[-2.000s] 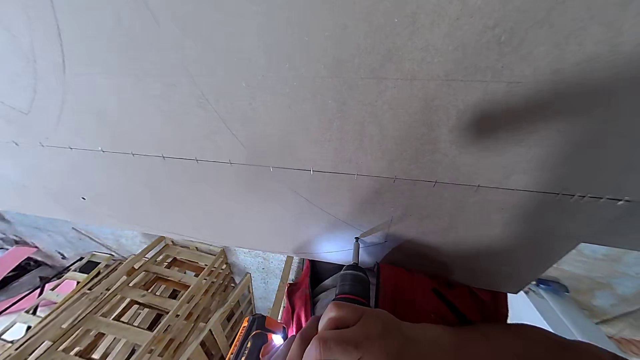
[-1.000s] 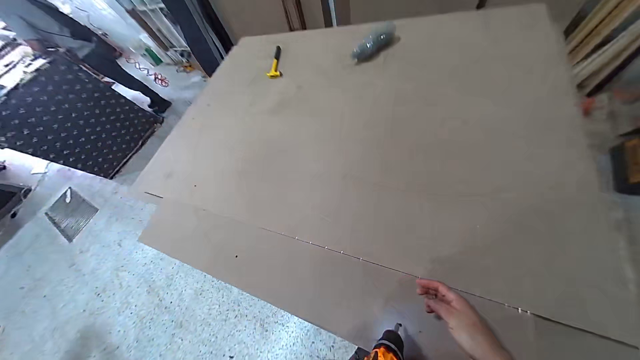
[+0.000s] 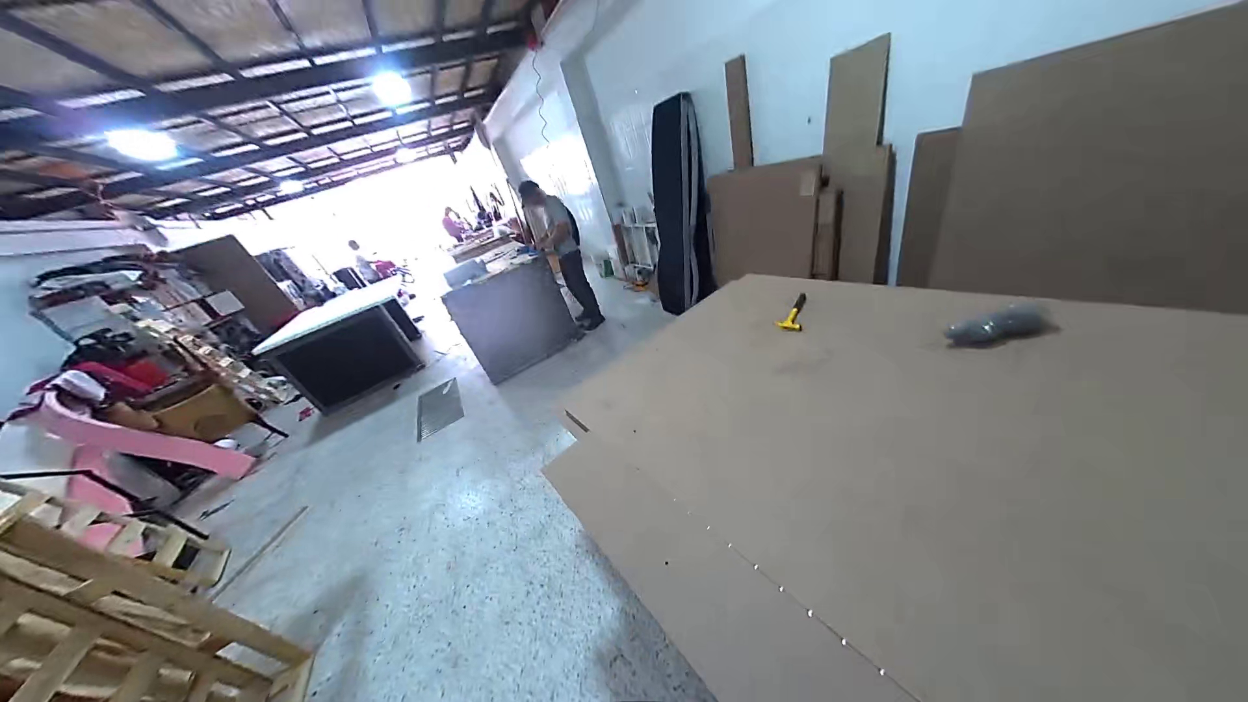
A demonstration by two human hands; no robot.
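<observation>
Neither my left hand nor my right hand shows in the head view. A large brown fibreboard sheet (image 3: 877,439) fills the right side, with a narrower brown strip (image 3: 624,546) along its near left edge. Small light marks dot the seam between them. Toward the far edge of the sheet lies a hammer (image 3: 793,314) with a yellow head and a dark handle. A grey, plastic-wrapped bundle (image 3: 999,326) rests to the right of it.
Brown boards (image 3: 1102,195) and a tall dark padded panel (image 3: 678,205) lean on the wall. Wooden frames (image 3: 127,624) stand at lower left on the speckled floor (image 3: 439,556). A person (image 3: 561,244) stands by a grey box-like piece (image 3: 512,317); others are farther back.
The view has swung up and toward the far room. The hand and the drill with an orange body, seen at the seam a second ago, are out of view.
</observation>
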